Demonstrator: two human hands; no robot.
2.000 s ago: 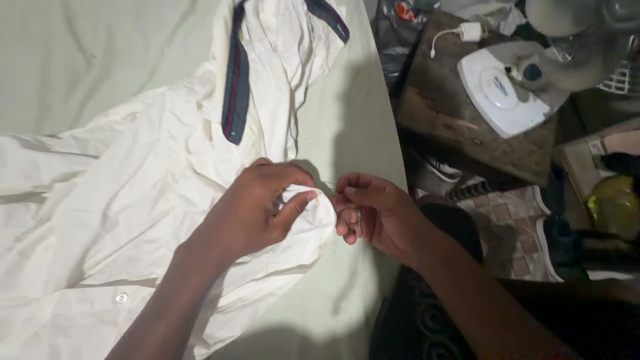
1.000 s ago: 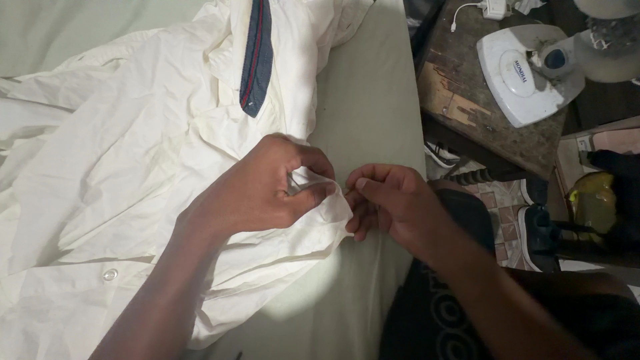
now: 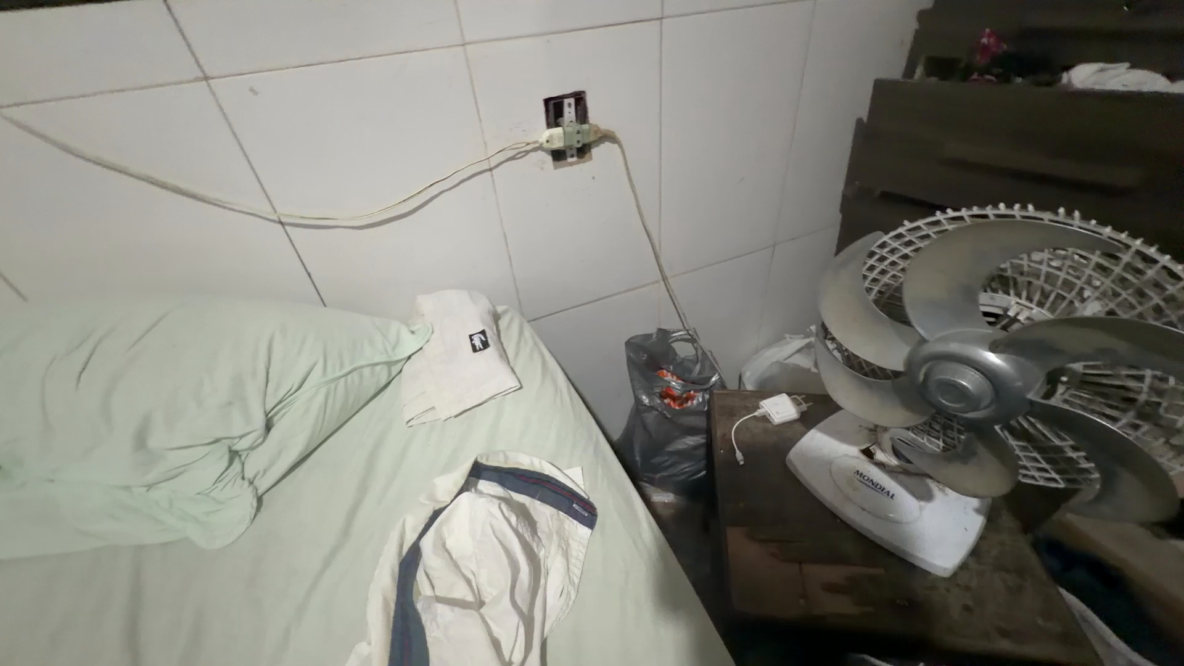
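Neither my left hand nor my right hand shows in the head view now. Part of a white garment [image 3: 490, 564] with a dark blue band along its edge lies on the light green bed sheet [image 3: 305, 601] at the bottom centre; the rest of it is cut off by the lower edge of the view. Above it, a folded off-white cloth [image 3: 453, 361] with a small black patch rests by the corner of a green pillow [image 3: 166, 416].
Right of the bed, a worn wooden table [image 3: 786, 592] holds a Mondial fan [image 3: 962, 388] with bare blades and a white charger [image 3: 780, 409]. A dark plastic bag [image 3: 661, 435] stands between bed and table. Cords run from an uncovered wall socket [image 3: 569, 134].
The view has swung up and away from my hands, which held the edge of the white garment in the earlier frames. The pillow, wall and whole fan have come into view.
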